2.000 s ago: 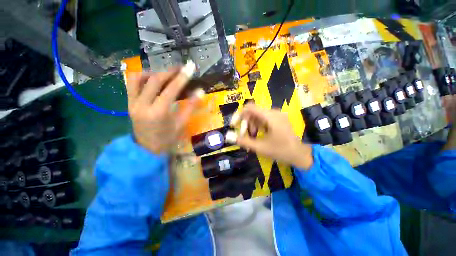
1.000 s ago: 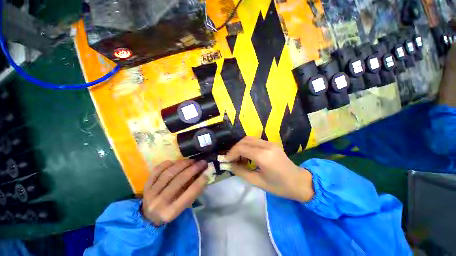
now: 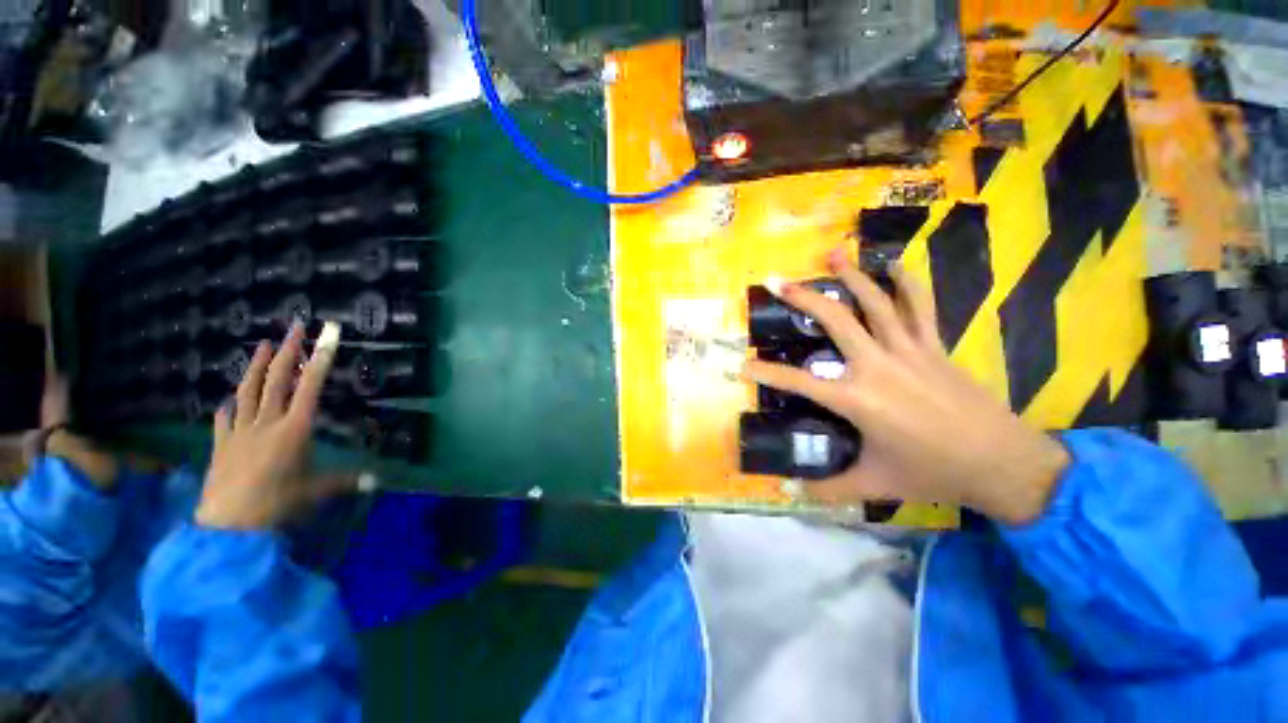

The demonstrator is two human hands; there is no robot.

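Observation:
Three black housings with white squares lie stacked front to back on the orange-yellow board [image 3: 664, 466]; the nearest housing [image 3: 770, 442] is the least covered. My right hand [image 3: 918, 389] lies spread over them, palm down, fingers apart, hiding most of the middle and far ones. Whether it presses on them is unclear. My left hand [image 3: 276, 431] is slightly blurred, fingers spread, over the near edge of the dark rows of waiting housings [image 3: 370, 314] at the left. No part shows lifted in it. A pale cover shows on one left fingertip.
A metal fixture [image 3: 833, 120] with a glowing red-orange light stands at the back, with a blue hose [image 3: 544, 167] at its left. Finished housings [image 3: 1212, 343] lie at the right beyond the hazard tape [image 3: 1038, 283]. Clear plastic bags [image 3: 191, 99] lie far left. Another person's blue sleeve [image 3: 64, 544] is at left.
The view has shifted left. My left hand has left the nearest board housing and moved to the waiting rows. My right hand has opened and spread over the board housings; three now show there.

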